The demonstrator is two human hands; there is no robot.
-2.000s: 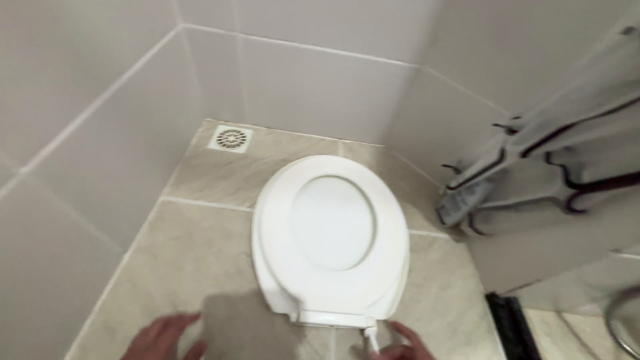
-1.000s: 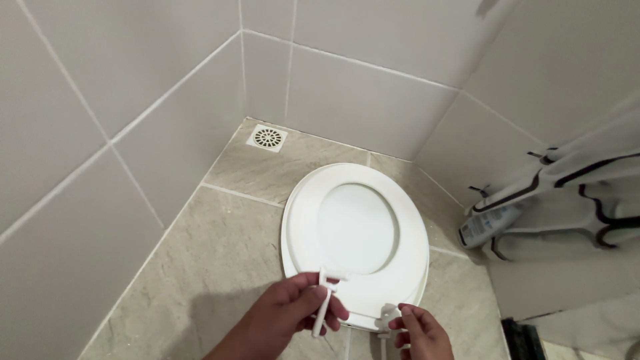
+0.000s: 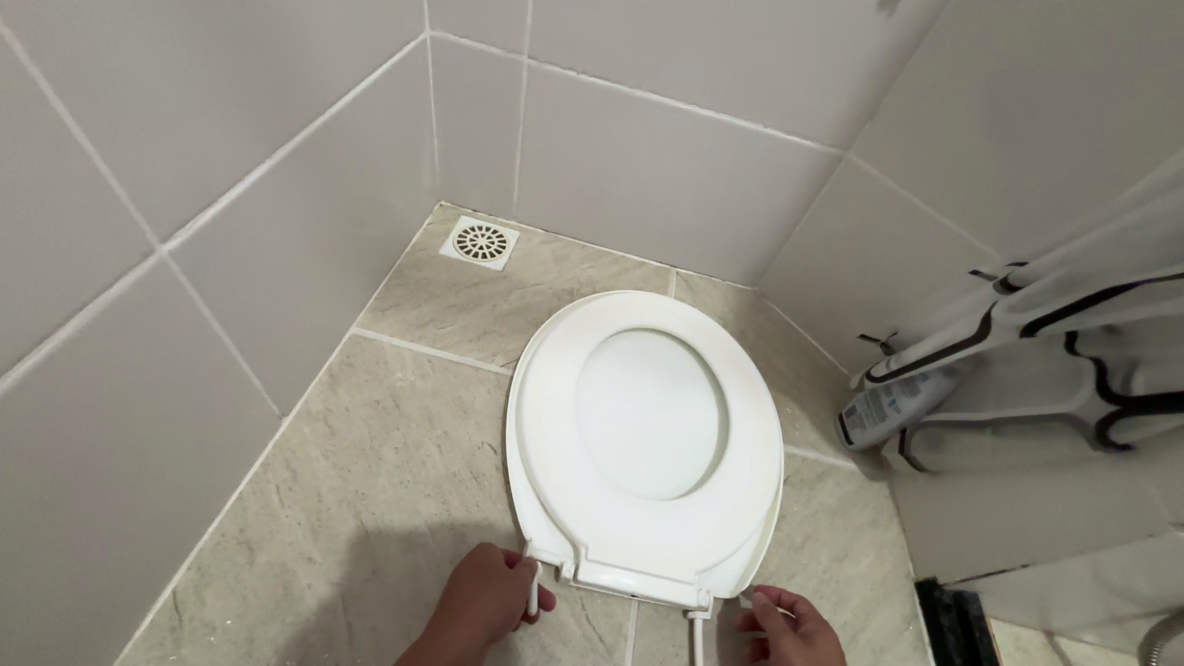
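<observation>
A white plastic toilet seat lies on its lid on the tiled floor, its hinge end toward me. My left hand holds a small white plastic hinge bolt between thumb and fingers, beside the left hinge. Another white hinge bolt sticks out toward me from the right hinge. My right hand is at the lid's lower right edge, its fingertips close to or touching it; whether it holds something small is hidden.
A square floor drain sits in the far left corner. At right, a white shelf with dark trim holds a bottle bearing writing. Tiled walls close in the floor behind and on both sides. A black strip is at lower right.
My left hand has moved from over the seat's hinge end, bolt in it, to the left hinge. Two seconds ago both hands were lower, near the frame's bottom edge.
</observation>
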